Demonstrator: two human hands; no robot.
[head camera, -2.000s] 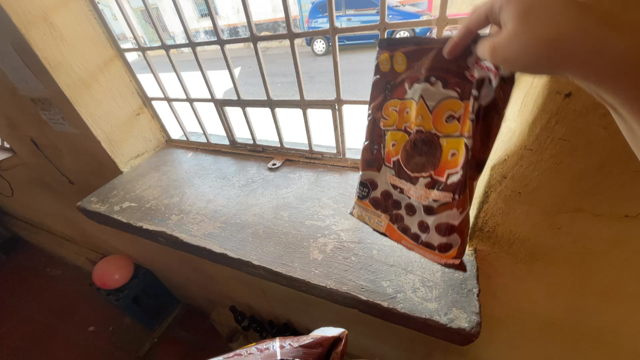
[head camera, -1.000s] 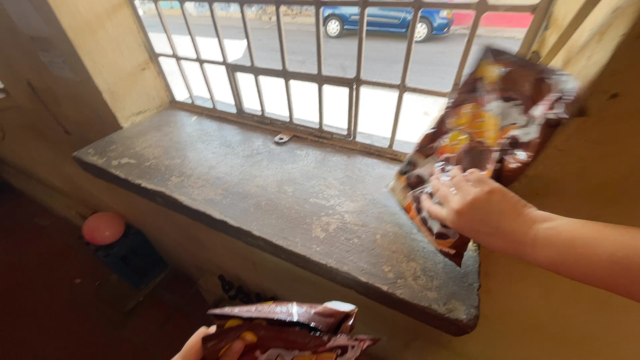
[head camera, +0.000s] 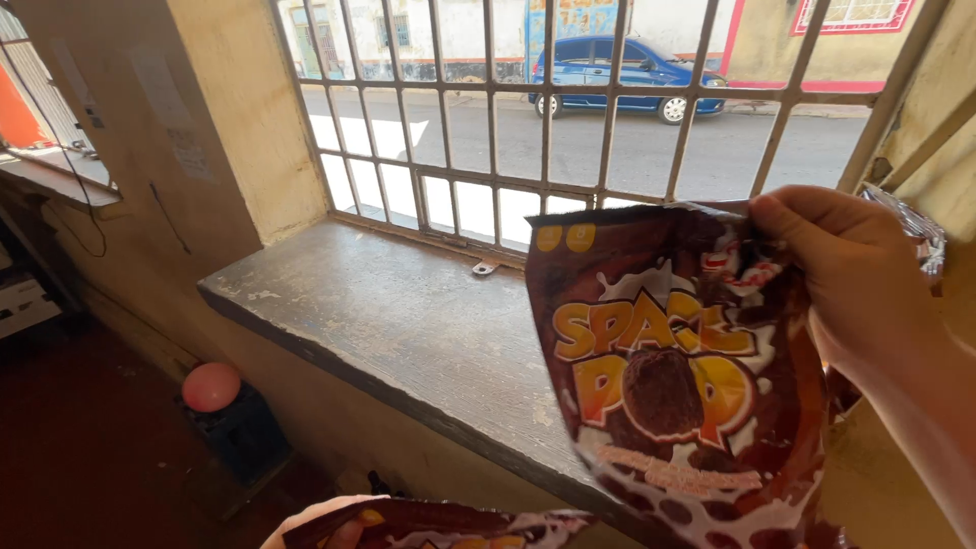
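Note:
My right hand (head camera: 846, 267) pinches the upper right corner of a brown Space Pop cereal bag (head camera: 679, 351), which hangs upright over the right part of the window sill (head camera: 381, 313). Low in the view, my left hand (head camera: 332, 522) grips another brown bag (head camera: 457, 526) by its upper left part; most of that bag is below the frame. Behind my right hand, the edge of a further shiny brown bag (head camera: 915, 236) shows near the right wall. What supports it is hidden.
A metal window grille (head camera: 492, 130) rises behind the sill, with a small metal tab (head camera: 484, 268) at its base. On the floor at lower left, a pink balloon (head camera: 211, 386) rests on a dark blue crate (head camera: 240, 438). A blue car (head camera: 625, 76) stands outside.
One second ago my right hand lay against the front of a bag at the sill's right end; now it grips a bag by the top corner, nearer the camera. My left hand still holds a bag.

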